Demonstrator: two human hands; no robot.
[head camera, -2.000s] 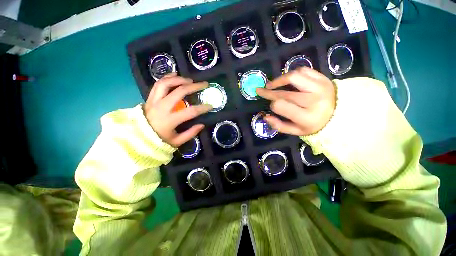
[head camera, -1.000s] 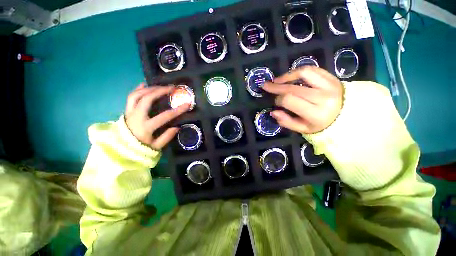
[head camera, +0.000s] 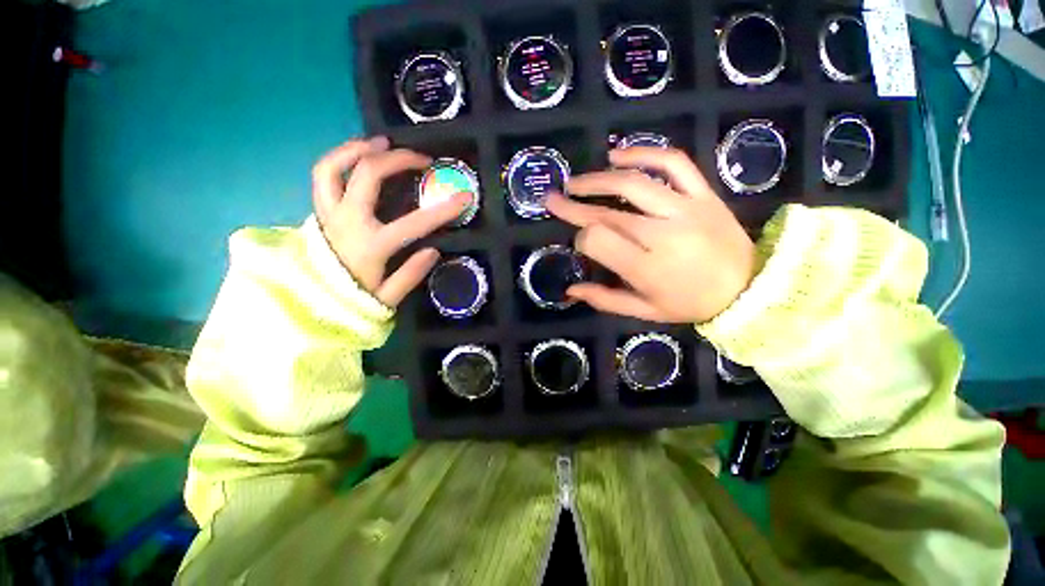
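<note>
A black foam tray (head camera: 676, 109) holds round silver-rimmed smartwatches in square pockets. My left hand (head camera: 372, 218) is at the left watch of the second row (head camera: 448, 192), whose screen shows green and orange patches; a fingertip touches its face. My right hand (head camera: 665, 235) has fingertips at the rim of the neighbouring watch (head camera: 536, 182), which shows small text. Both watches sit in their pockets. My right hand partly covers another watch of that row and hides a pocket of the third row. Several top-row watches show small text; others are dark.
A white paper label (head camera: 889, 48) lies on the tray's upper right corner. A white cable (head camera: 966, 172) and a slim pale stick (head camera: 936, 177) lie right of it on the teal mat (head camera: 206, 149). A small red item (head camera: 76, 57) is far left. Another person's yellow-green sleeve (head camera: 126, 401) is at left.
My right hand has moved left to the second watch of the row. That watch went from white to small text; the left one changed from orange-white to green and orange. The tray appears shifted right in view.
</note>
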